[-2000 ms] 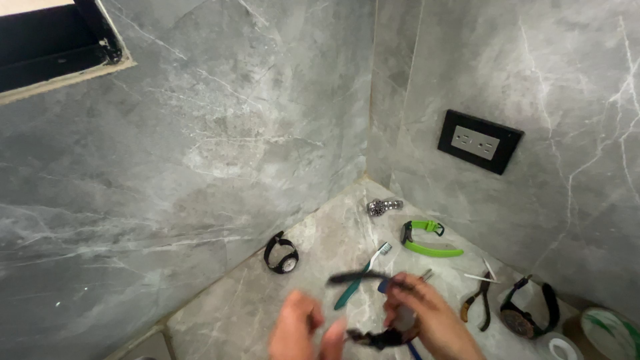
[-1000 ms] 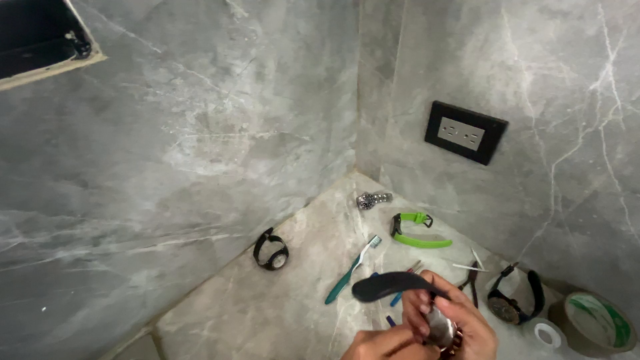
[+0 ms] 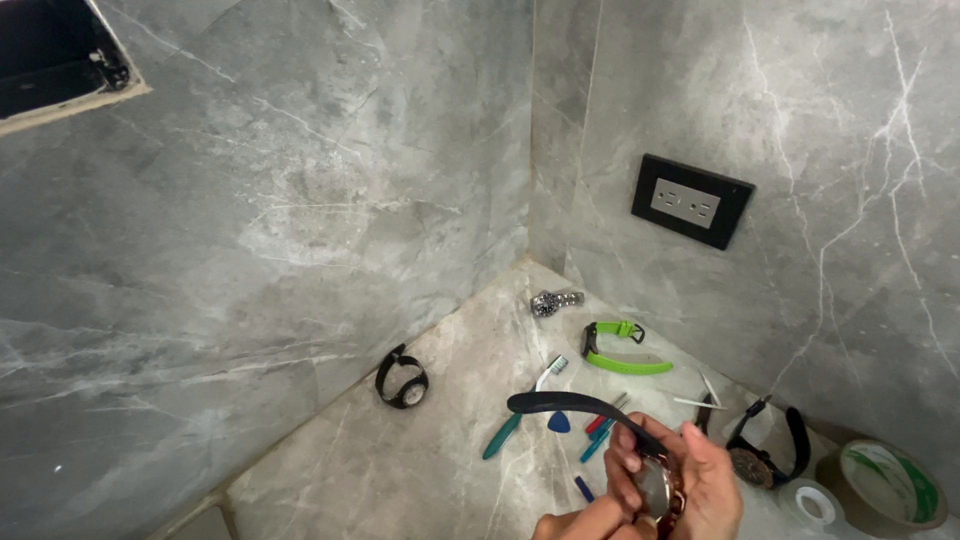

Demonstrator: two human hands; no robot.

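Note:
A wristwatch with a rose-gold-coloured case [image 3: 673, 491] and a black strap [image 3: 574, 403] is held up at the lower right of the head view. My right hand [image 3: 709, 480] grips the case from the right side, with fingers behind it. My left hand [image 3: 592, 521] comes in from the bottom edge, its fingertips against the lower part of the case. One strap half arches out to the left over a toothbrush with a green handle [image 3: 502, 435] and a blue triangular pick [image 3: 559, 422]. The lower end of the watch is out of frame or behind the fingers.
Around lie a black watch [image 3: 403, 379], a metal-bracelet watch [image 3: 556, 302], a green-strap watch [image 3: 628, 365], small screwdrivers [image 3: 598, 439], partly hidden pliers [image 3: 704, 411], another black watch [image 3: 752, 466], a white ring [image 3: 814, 505] and a tape roll [image 3: 883, 484]. Walls meet behind, with an outlet [image 3: 685, 202].
Two seconds ago my hands were apart from each other with the watch lower between them. Now both are together at the case, further right, with the strap pointing left.

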